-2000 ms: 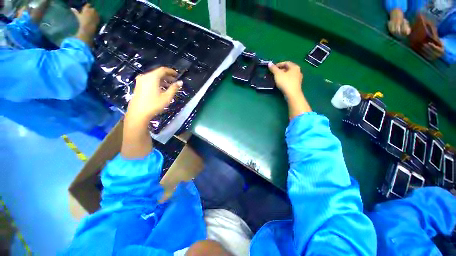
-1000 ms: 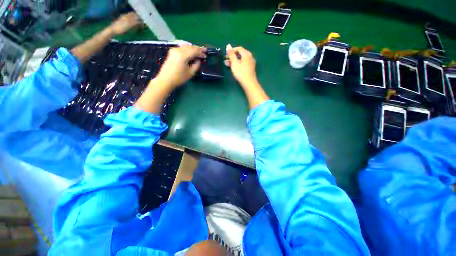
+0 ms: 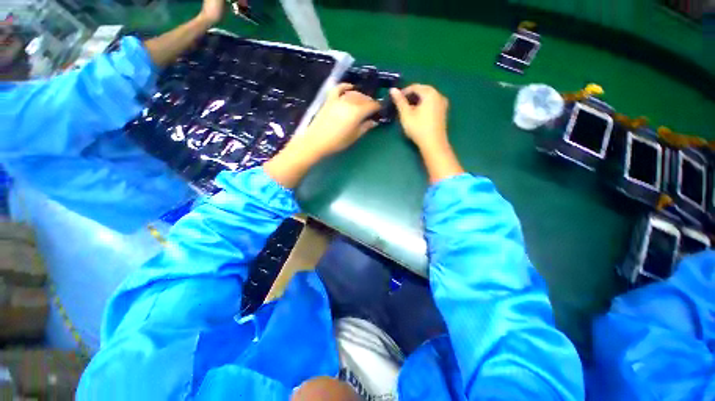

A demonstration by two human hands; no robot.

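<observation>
Black phone housings [image 3: 375, 76] lie on the green bench beside the blister tray's right edge, partly covered by my hands. My left hand [image 3: 335, 124] has its fingers closed on a black housing [image 3: 384, 111] at its fingertips. My right hand [image 3: 425, 117] is just right of it, thumb and fingers bent close together at the housing's right side. A small dark patch shows between its fingers; whether it is a held part is too blurred to tell. The large shiny black blister tray [image 3: 235, 102] lies left of my hands on a white sheet.
A translucent cup [image 3: 537, 106] stands right, beside overlapping screen-fitted phones [image 3: 588, 131] with orange tails. One more phone [image 3: 519, 50] lies at the back. Below the bench is an open cardboard box [image 3: 298, 258] with black trays. Another person's arm [image 3: 176, 43] reaches past the tray at left.
My left hand has moved from over the tray to the housings. My right hand, apart from them a second ago, is now close beside my left. The camera view has shifted.
</observation>
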